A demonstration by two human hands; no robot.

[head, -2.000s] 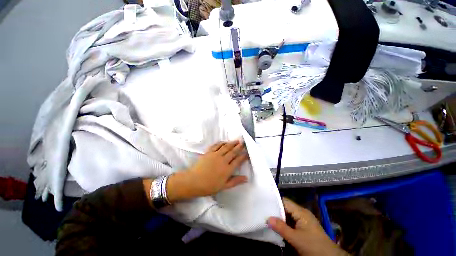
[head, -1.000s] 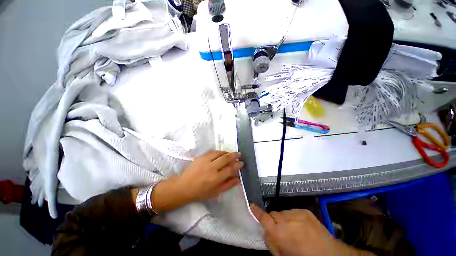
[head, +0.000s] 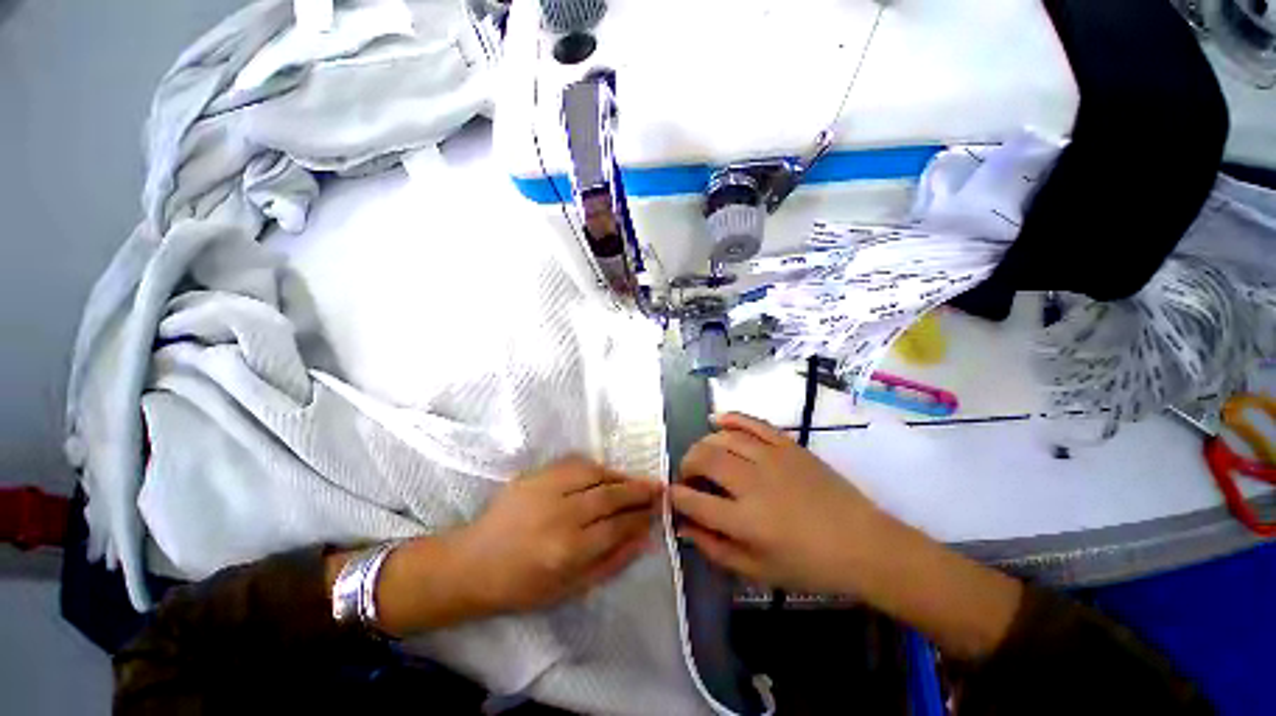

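Note:
The pale grey-white knit garment point(head: 392, 406) lies heaped and spread left of the needle. A narrow white strip runs along its edge beside a flat dark-grey band point(head: 686, 399), which comes from the presser foot point(head: 666, 297) towards me. My left hand point(head: 560, 539) lies on the knit, its fingertips pinching the garment edge. My right hand point(head: 763, 504) is over the grey band, its fingertips at the same edge, meeting my left fingertips. The strip's lower end curls below my hands near the table's front edge.
The white machine head point(head: 672, 84) with its tension dial point(head: 733, 224) stands behind. Right are woven labels point(head: 868, 287), a yellow piece point(head: 921, 339), pink-blue snips or pen point(head: 907, 393), a black cord point(head: 810, 406), a black elastic band point(head: 1140, 154), orange-red scissors point(head: 1238, 483) and a blue bin point(head: 1189, 629).
My right hand has moved up from the lower end of the edge to beside my left fingertips. The grey band has come into sight. The view has moved closer to the machine.

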